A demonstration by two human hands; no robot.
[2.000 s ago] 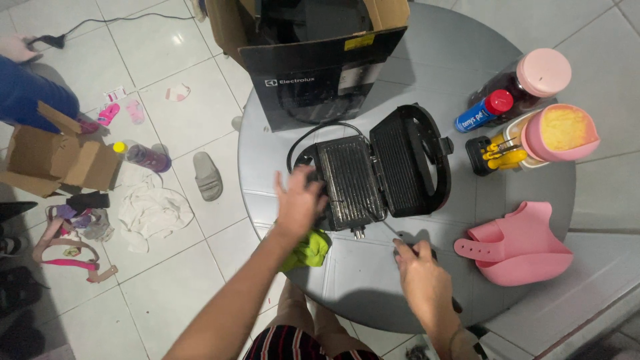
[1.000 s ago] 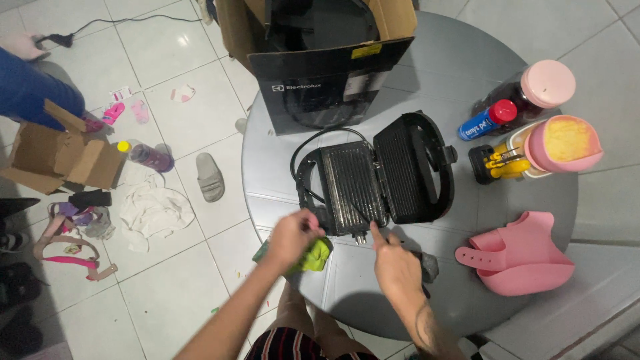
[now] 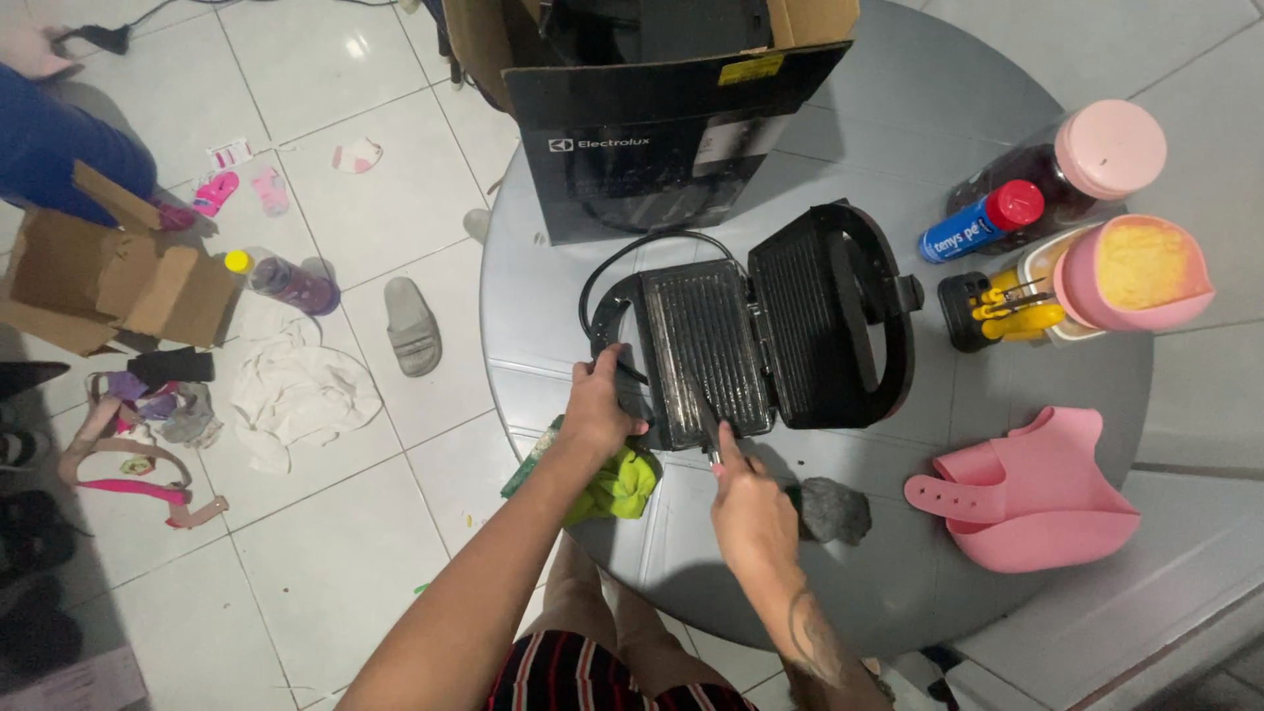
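A black sandwich press [image 3: 703, 346] with ribbed plates lies opened flat on the round grey table, its lid [image 3: 829, 326] to the right. My left hand [image 3: 599, 407] grips the lower part of the press's handle at the left edge. In my right hand [image 3: 748, 504] is a knife [image 3: 708, 417], its blade resting along the ribs of the left plate. A bright green cloth [image 3: 620, 486] lies beside my left wrist. Just right of my right hand is a grey scouring pad [image 3: 834, 511]. The power cord [image 3: 632, 247] curves behind the press.
Behind the press stands a large Electrolux cardboard box [image 3: 652, 148]. At the right are a pink-lidded jar [image 3: 1111, 148], a blue powder bottle [image 3: 978, 222], yellow-handled screwdrivers [image 3: 1022, 318], a pink cup [image 3: 1136, 272] and a pink silicone bib [image 3: 1037, 494]. A slipper [image 3: 412, 326] lies on the tiled floor.
My right hand has moved up and left from the table beside the press, bringing the knife onto the ribbed plate. My left hand has gone from over the press's left side to its lower handle.
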